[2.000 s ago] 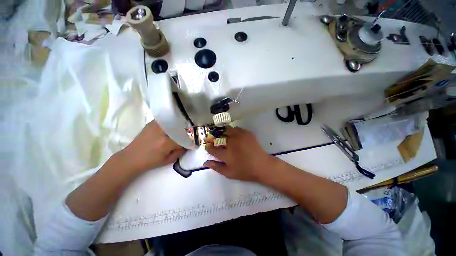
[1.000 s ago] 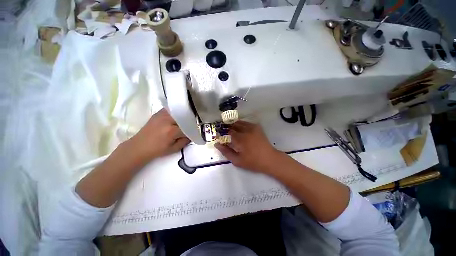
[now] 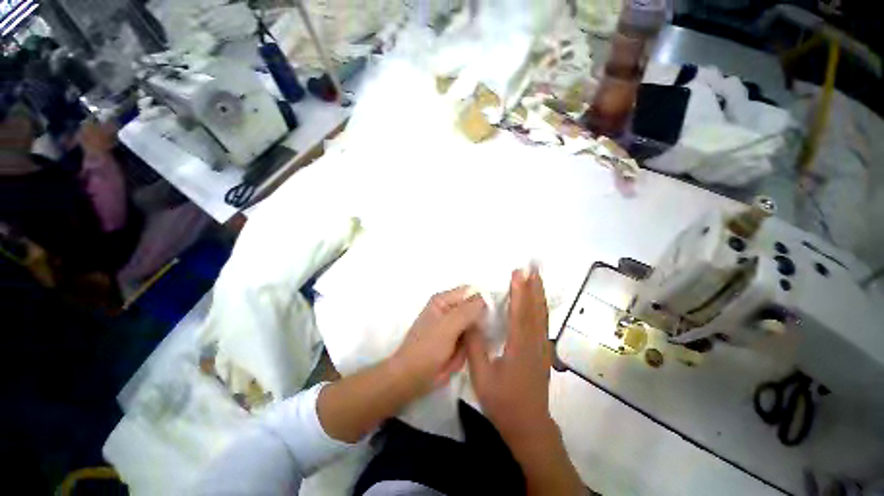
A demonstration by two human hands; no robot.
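White cloth (image 3: pixel 388 232) spreads over the table left of the sewing machine and hangs over the front edge; it is very bright and its folds are hard to see. My left hand (image 3: pixel 441 334) is closed with its fingers pinching the white cloth. My right hand (image 3: pixel 514 354) is beside it, upright with fingers extended, and lies against the cloth; whether it grips any is unclear. The sewing machine (image 3: pixel 717 271) stands to the right of my hands, with its lit needle area (image 3: pixel 632 336) free of hands.
Black-handled scissors (image 3: pixel 787 407) lie behind the needle area at right. Fabric scraps (image 3: pixel 572 126) lie at the table's back. Another sewing machine (image 3: pixel 218 107) stands on a table at upper left, with scissors near its edge. A person's arm (image 3: pixel 102 174) shows at the left edge.
The view has swung left, so the machine now shows at right. Both hands have left the needle area and come together over the cloth to its left.
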